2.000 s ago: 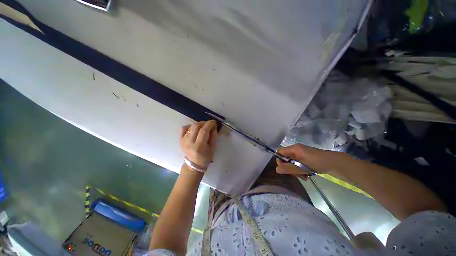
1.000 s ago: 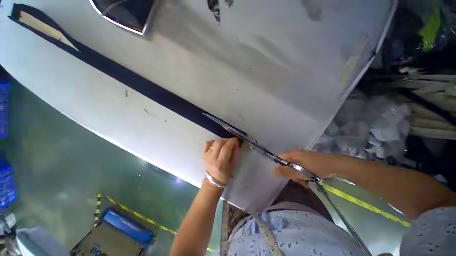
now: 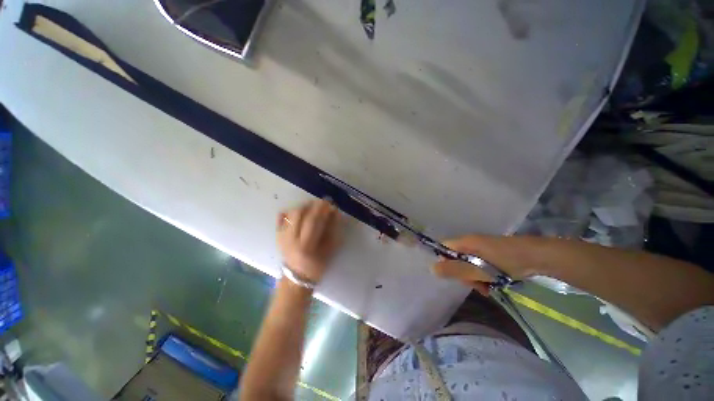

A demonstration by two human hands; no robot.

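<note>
A long navy-black fabric strip [image 3: 227,135] lies diagonally on the white-covered table [image 3: 156,157]. Its wider far-left end is open around a tan template [image 3: 78,45]. My right hand [image 3: 477,258] holds long silver shears [image 3: 376,205] by the handles; the blades lie along the strip's near right end. My left hand [image 3: 309,239] is blurred at the strip's lower edge, fingers curled, left of the strip's right end. Whether its fingertips grip the cloth cannot be told.
An iron [image 3: 215,23] with dark soleplate and pale rim sits at the table's far edge. Small dark scraps [image 3: 212,153] dot the table. Plastic bags [image 3: 603,188] stand beyond the right edge. A blue and brown box [image 3: 188,364] is on the green floor.
The strip's right end has come further right in view. My left hand has left that end and moved left along the edge. More of the iron shows. My right hand still holds the shears.
</note>
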